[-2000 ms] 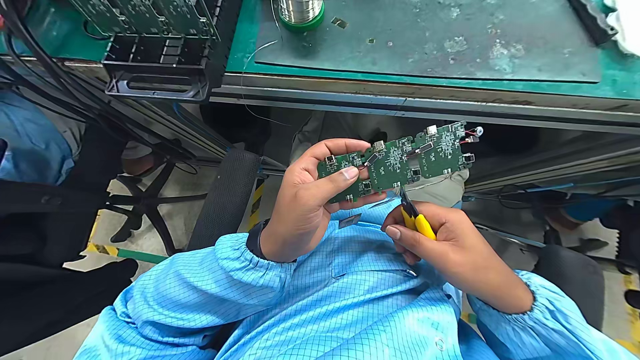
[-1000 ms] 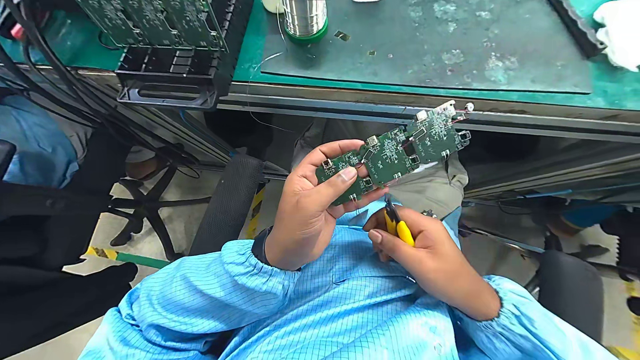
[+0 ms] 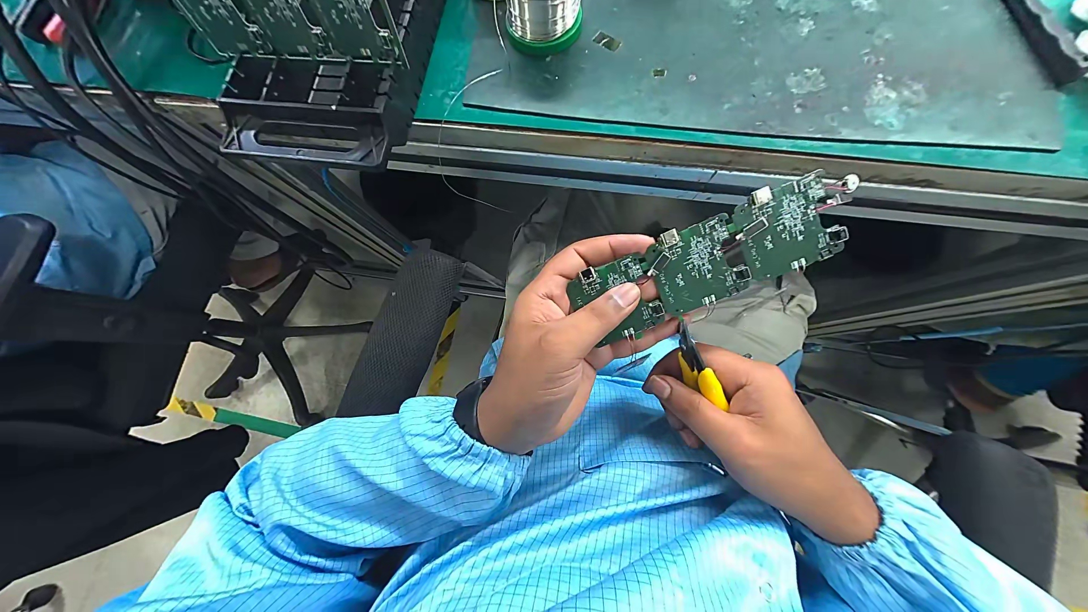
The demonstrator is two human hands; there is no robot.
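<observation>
My left hand (image 3: 552, 348) grips the left end of a green printed circuit board panel (image 3: 699, 265), thumb on its face and fingers behind it. The panel is held tilted, its right end higher, with small metal connectors along its edges and thin wires at the far right end. In my right hand (image 3: 748, 416) are small cutting pliers (image 3: 700, 376) with yellow handles. Their dark jaws point up at the lower edge of the panel, near a thin wire lead; whether they touch it I cannot tell.
Beyond my hands runs the bench edge (image 3: 748, 157) with a grey mat (image 3: 765, 76). A solder wire spool (image 3: 544, 25) stands on the bench. To its left, a black rack (image 3: 306, 106) holds more circuit boards. Another person's blue sleeve (image 3: 68, 221) shows at the left, beside a chair.
The right hand with the pliers and the left hand with the panel have stayed close together. The panel's right end is tilted up more than in the earliest frame.
</observation>
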